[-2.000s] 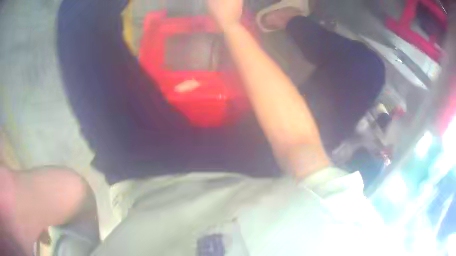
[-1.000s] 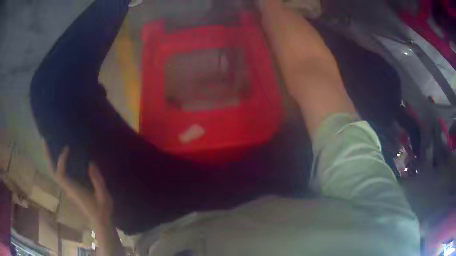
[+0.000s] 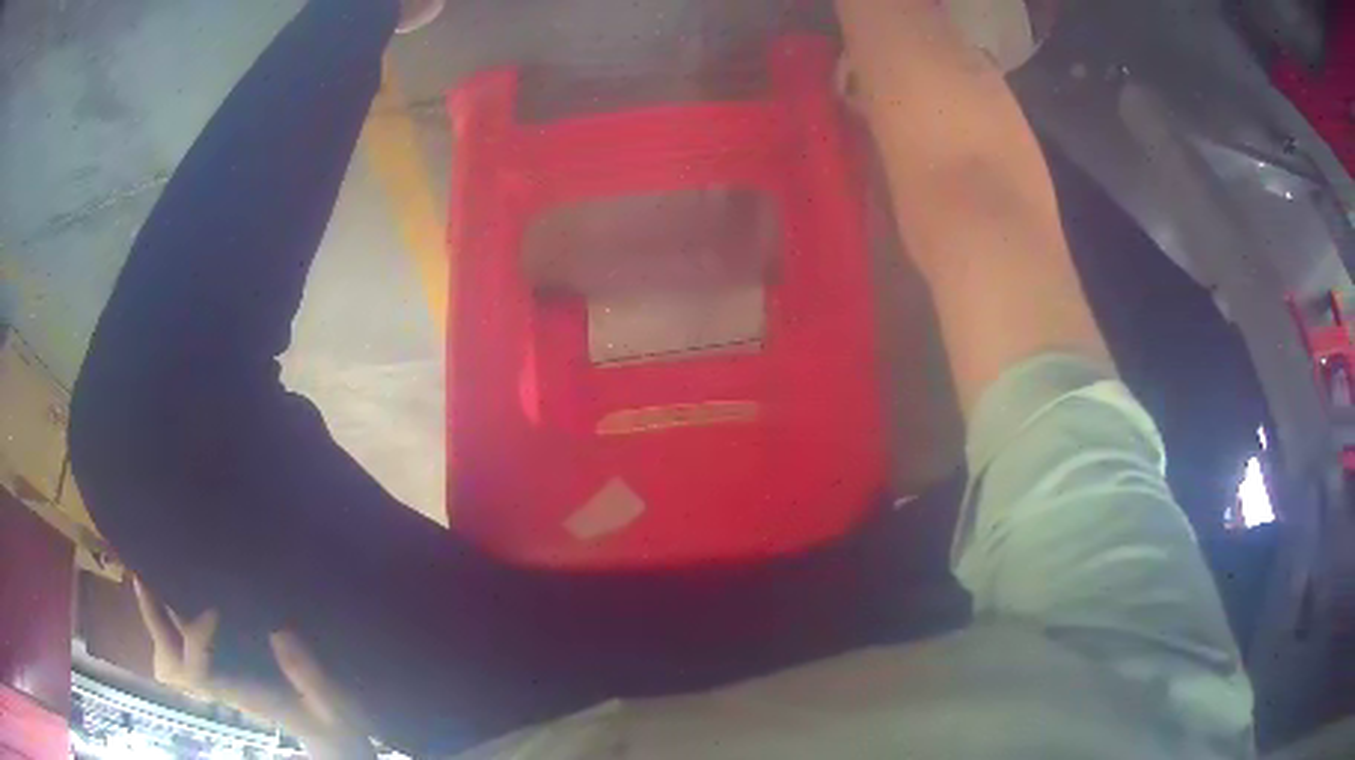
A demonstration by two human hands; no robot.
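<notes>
A red plastic stool (image 3: 669, 505) stands on the floor between my dark-trousered legs, with a large opening and a small pale patch on it. My left hand (image 3: 245, 676) is at the lower left beside my thigh, with its fingers apart and nothing seen in it. My right forearm reaches up past the right side of the stool and leaves the picture at the top edge. My right hand is beyond that edge, so what it holds is hidden.
Grey floor (image 3: 357, 334) with a yellow line (image 3: 404, 193) lies left of the stool. Brown boxes or boards (image 3: 37, 431) and a bright, cluttered strip are at the lower left. Grey bars and red items (image 3: 1323, 349) are at the right edge.
The stool shows lower and more sharply in the picture. My right forearm has shifted right. My left hand, first only partly seen, now shows low at the left with its fingers spread.
</notes>
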